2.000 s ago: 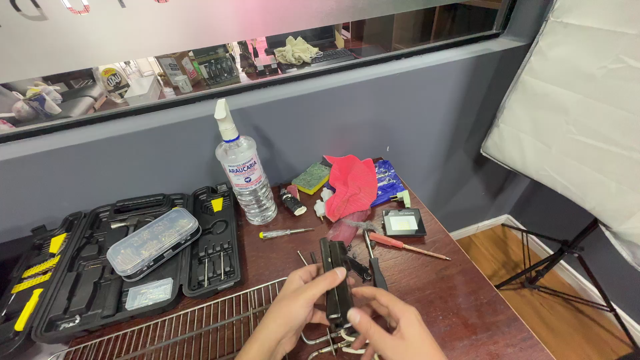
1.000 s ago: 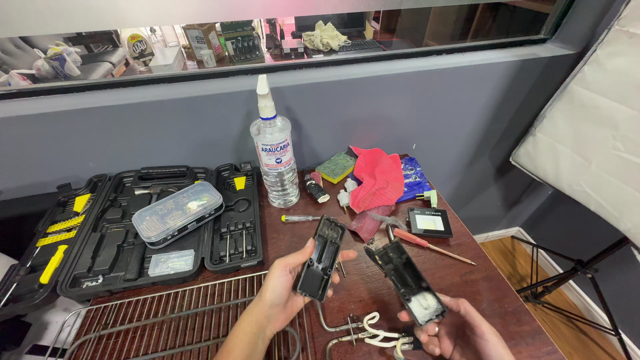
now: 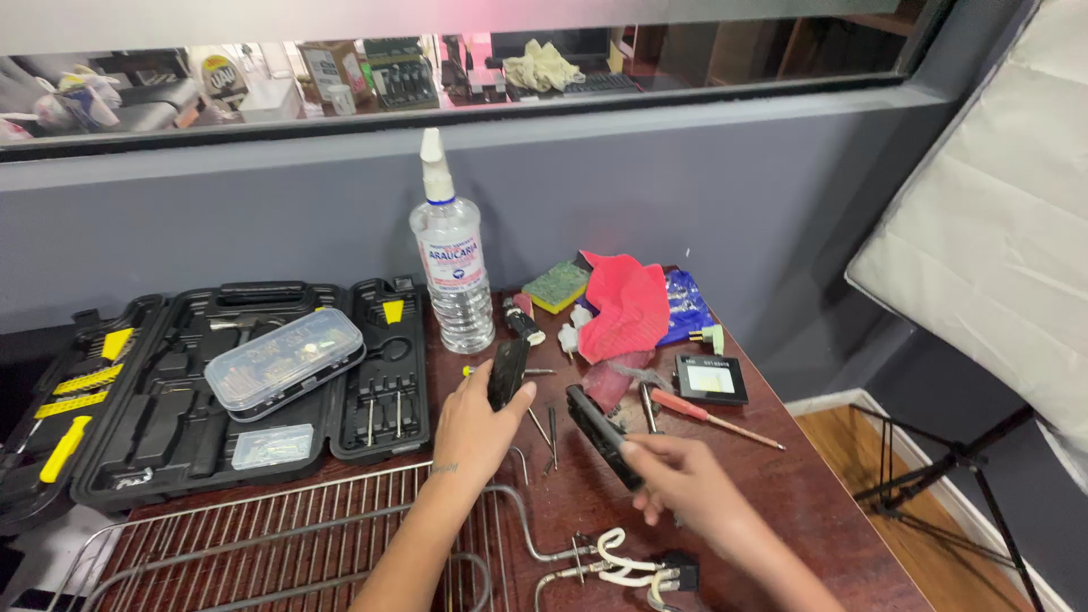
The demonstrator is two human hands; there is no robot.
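My left hand [image 3: 476, 421] grips a black plastic housing part [image 3: 508, 374] by its sides, just over the tabletop near the spray bottle [image 3: 450, 280]. In my right hand [image 3: 671, 472] is a second, longer black plastic housing part [image 3: 602, 433], tilted with its far end toward the red cloth [image 3: 625, 306]. The two parts are apart. Between the hands lie thin dark tools [image 3: 553, 438] on the wood. A heating element [image 3: 527, 535] with white insulated wires [image 3: 625, 557] rests below my right hand. Their inner faces are mostly hidden.
An opened tool case [image 3: 204, 450] holds a clear parts box [image 3: 285, 361]. A wire rack [image 3: 255, 518] covers the front left. At the right lie a red-handled screwdriver [image 3: 718, 416], a small LED floodlight [image 3: 712, 380] and a plug [image 3: 710, 338]. A sponge [image 3: 557, 286] sits by the wall.
The black parts were together two seconds ago and apart one second ago. Since then my left hand has turned its part over, and my right hand has raised and turned the other.
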